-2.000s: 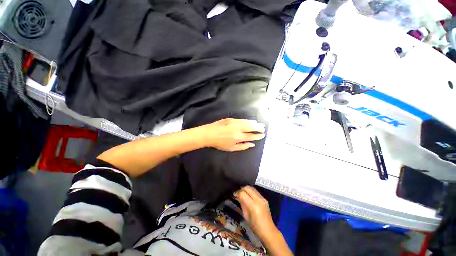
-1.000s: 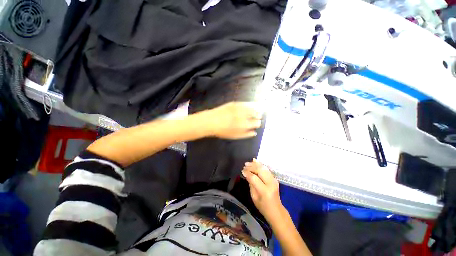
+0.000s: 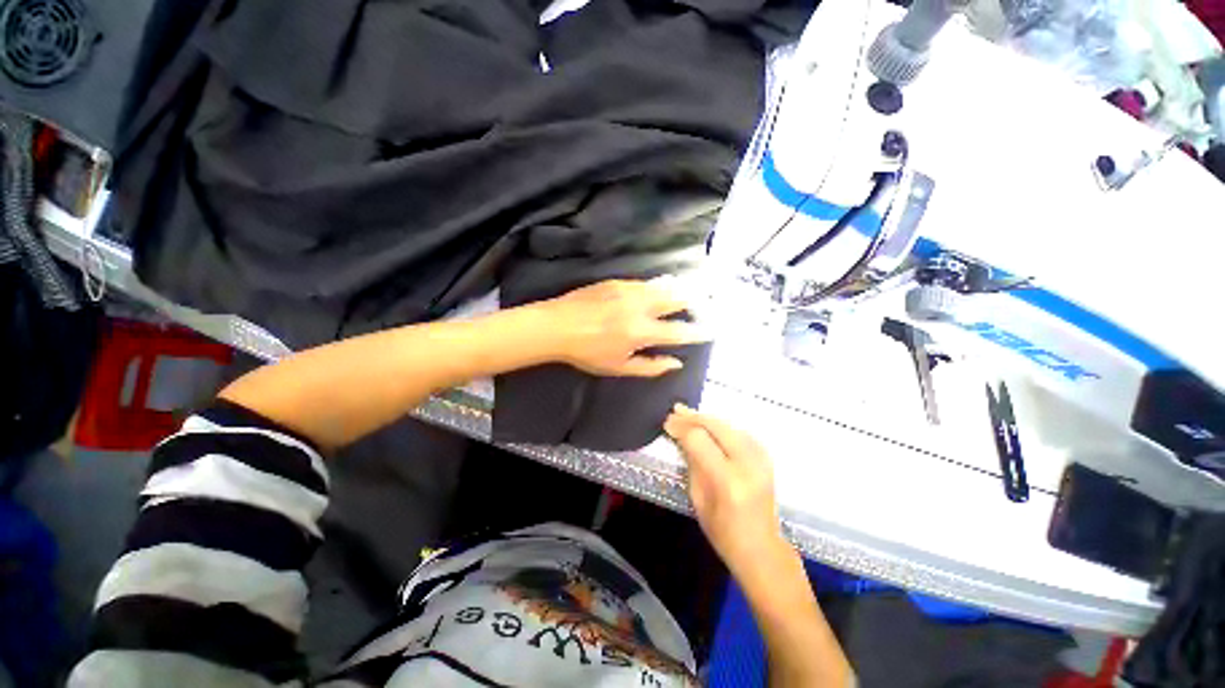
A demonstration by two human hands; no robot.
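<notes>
The dark grey garment (image 3: 403, 148) is spread left of the needle, bunched over the table. A smaller flat part of the same cloth (image 3: 537, 403) lies in front, its lower edge near the table's front edge. My left hand (image 3: 625, 327) lies flat on this part beside the bright lamp spot, fingers slightly apart, pointing at the needle area. My right hand (image 3: 719, 464) pinches the cloth's right corner between thumb and fingertips. The presser foot area (image 3: 766, 285) is partly washed out by glare.
The white sewing machine (image 3: 994, 161) with a blue stripe stands at right. Black snips (image 3: 1006, 444), a silvery narrow tool (image 3: 919, 366) and a black phone (image 3: 1110, 519) lie on its bed. A grey fan-vented box (image 3: 47, 47) is upper left, a red stool (image 3: 128, 387) below.
The cloth's lower part, earlier hanging over my lap, now ends near the table edge. My right hand has moved up from the lap to the cloth's corner. My left hand stays on the cloth.
</notes>
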